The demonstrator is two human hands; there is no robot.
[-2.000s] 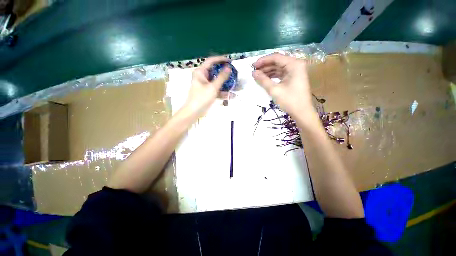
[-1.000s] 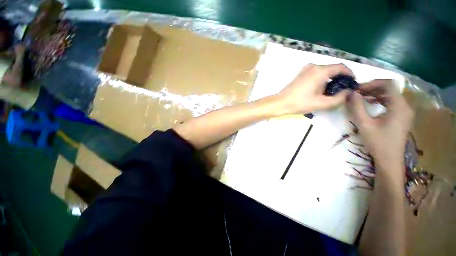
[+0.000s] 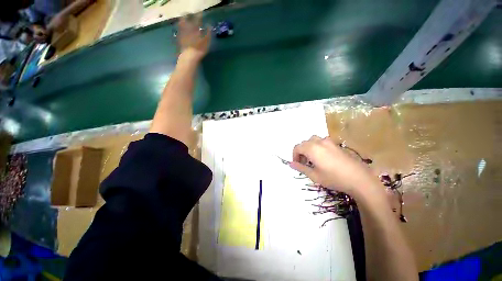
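My left hand (image 3: 192, 37) is stretched far out over the green belt, blurred, with its fingers apart. A dark blue round housing (image 3: 223, 29) is on the belt just right of it, with a small gap. My right hand (image 3: 311, 156) is over the white board (image 3: 286, 214), its fingertips closed on a thin wired component (image 3: 284, 160) whose end sticks out to the left. The pile of wired components (image 3: 333, 204) lies partly under my right wrist. A black strip (image 3: 258, 214) lies along the edge of a yellow sheet (image 3: 236, 214) on the board.
A green conveyor belt (image 3: 275, 66) runs beyond the bench, with a pale post (image 3: 429, 49) rising at the right. Small dark bits (image 3: 236, 113) line the board's far edge. A small open carton (image 3: 77, 176) stands left. Another person's arm (image 3: 69, 10) shows at the upper left.
The housing has left my left hand and a housing now sits on the belt. My left hand has moved far forward and left. My right hand has moved away from the housing, back over the board.
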